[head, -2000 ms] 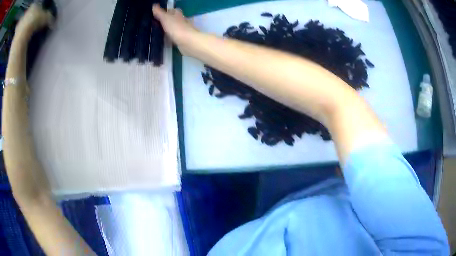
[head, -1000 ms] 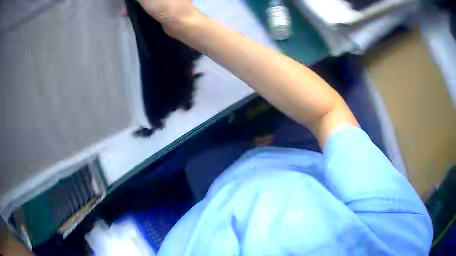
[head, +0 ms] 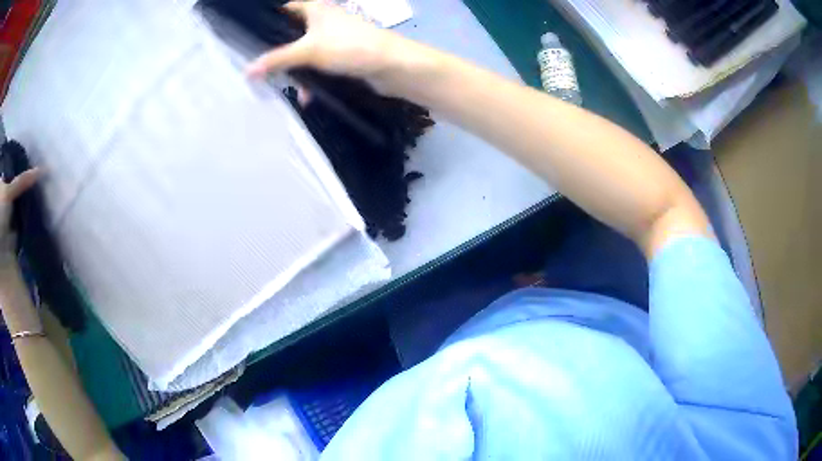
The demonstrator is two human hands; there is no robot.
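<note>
My left hand (head: pixel 16 200) is at the left edge, partly cut off, around a bundle of long black profile strips (head: pixel 45 261) beside the lined white sheets. My right hand (head: pixel 338 43) reaches over the right edge of the lined white sheets (head: pixel 198 189). Its fingers are around more black strips (head: pixel 242 20) at the top; blur hides the exact grip. A heap of small black end pieces (head: pixel 383 194) lies on the white work board (head: pixel 460 194), partly covered by the sheets and my right hand.
A squeeze bottle (head: pixel 558 70) stands or lies right of the board; I cannot tell which. More black strips (head: pixel 712 25) rest on white sheets (head: pixel 631 54) at the top right. A tan cardboard sheet (head: pixel 775 207) is at the right. A blue crate (head: pixel 329 416) and loose white liners (head: pixel 257 432) are below the bench edge.
The view has turned. The black strips that lay on the lined sheets no longer lie there. The lined sheets now overlap the board's left side, and my left hand is back in view with strips.
</note>
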